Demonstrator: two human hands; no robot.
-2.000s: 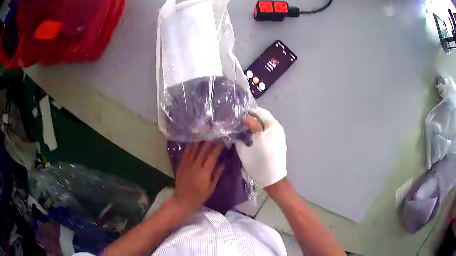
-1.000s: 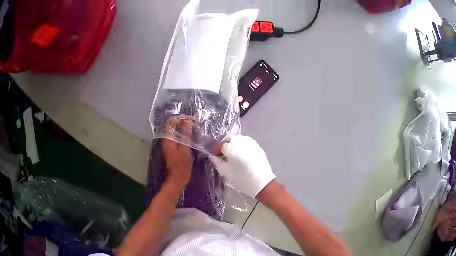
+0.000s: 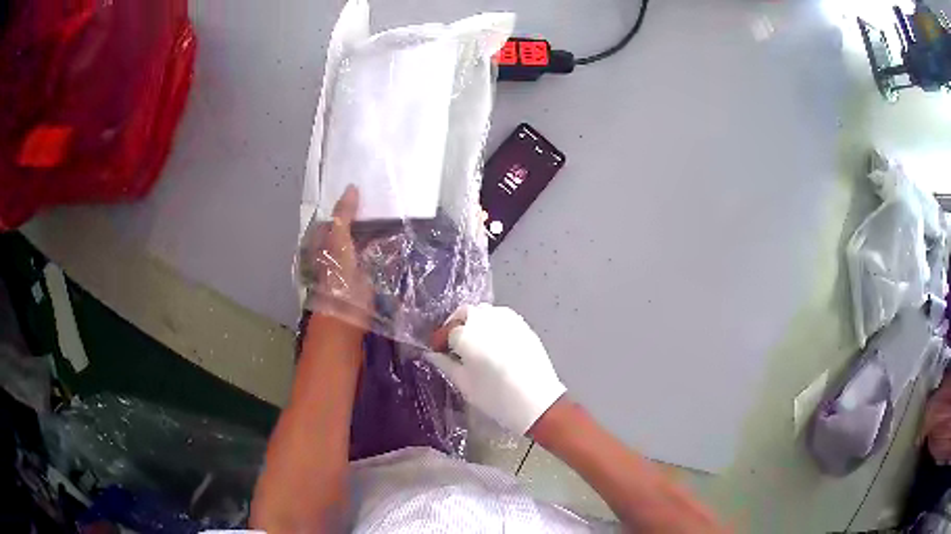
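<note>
A clear poly bag (image 3: 472, 125) lies lengthwise on the pale grey table, with a white paper sheet (image 3: 391, 130) in its far part. Dark purple cloth (image 3: 401, 402) lies partly inside the bag and partly out of its near opening, toward my body. My bare left hand (image 3: 342, 261) is inside the bag under the film, one finger extended to the paper's lower left; whether it grips anything is unclear. My right hand (image 3: 498, 360), in a white glove with bare fingertips, pinches the bag's near edge at the right.
A phone (image 3: 521, 183) with its screen lit lies right of the bag. A power strip (image 3: 521, 57) with a black cable is behind it. A red plastic bag (image 3: 94, 104) is at far left. Bagged mauve cloth (image 3: 855, 417) lies at right.
My left hand has moved from the purple cloth outside the bag to deep inside it, toward the paper. My right hand has shifted slightly left and nearer, now at the bag's opening edge.
</note>
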